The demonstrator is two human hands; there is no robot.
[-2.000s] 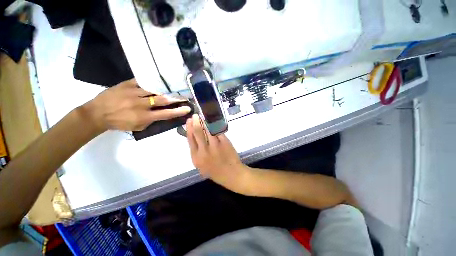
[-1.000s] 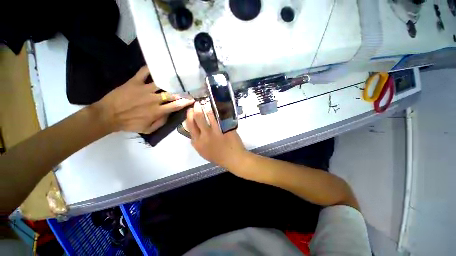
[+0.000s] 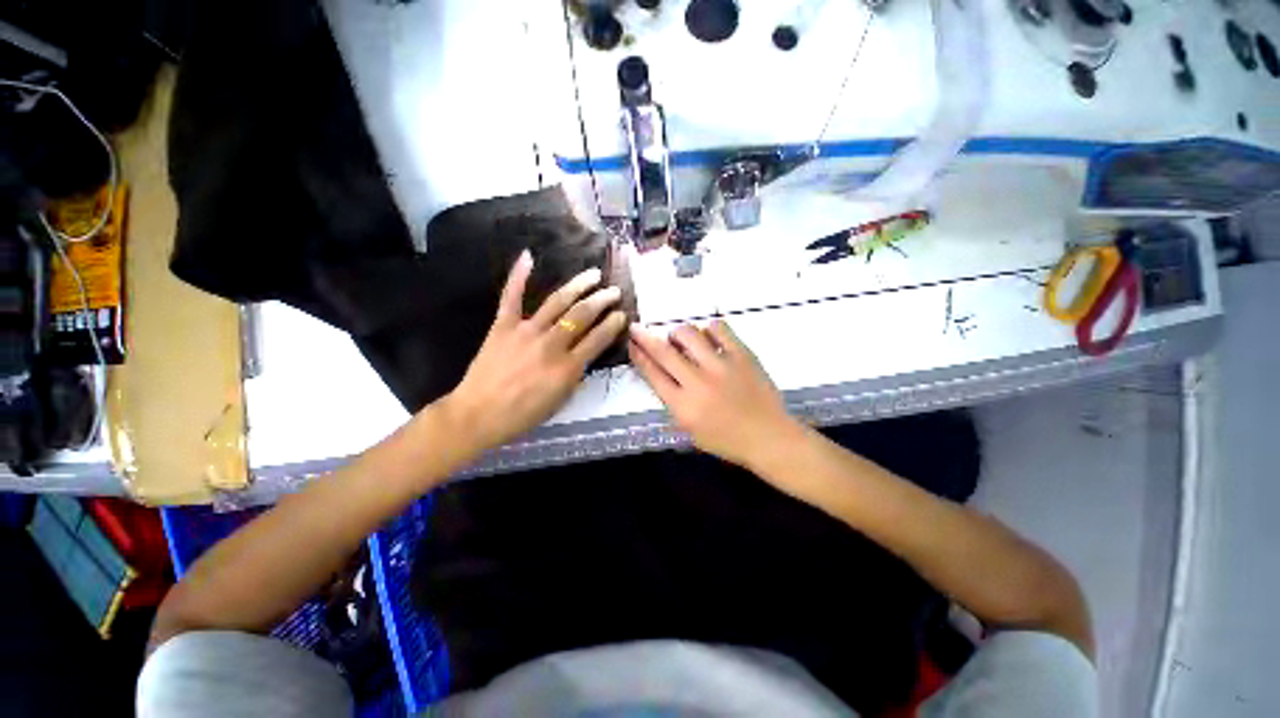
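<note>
A dark cloth panel (image 3: 295, 183) lies over the left of the white machine bed and runs to the needle area (image 3: 618, 239). My left hand (image 3: 536, 351) lies flat on the cloth, fingers spread, with a ring on one finger. My right hand (image 3: 716, 386) is at the cloth's right edge, its fingertips touching or nearly touching it below the presser foot area; a grip is not clear. The sewing machine head (image 3: 870, 84), white with a blue stripe, stands above both hands. The stitching point itself is too small to make out.
Thread snips (image 3: 870, 236) lie on the bed right of the needle. Scissors (image 3: 1092, 297) lie at the table's right end. A cardboard sheet (image 3: 176, 337) is on the left. A blue basket (image 3: 400, 603) is below the table, beside the legs.
The view has shifted, showing more table on the left and the snips. The larger cloth now extends to the needle area. My left hand has changed from pressing a narrow piece to lying spread on the cloth.
</note>
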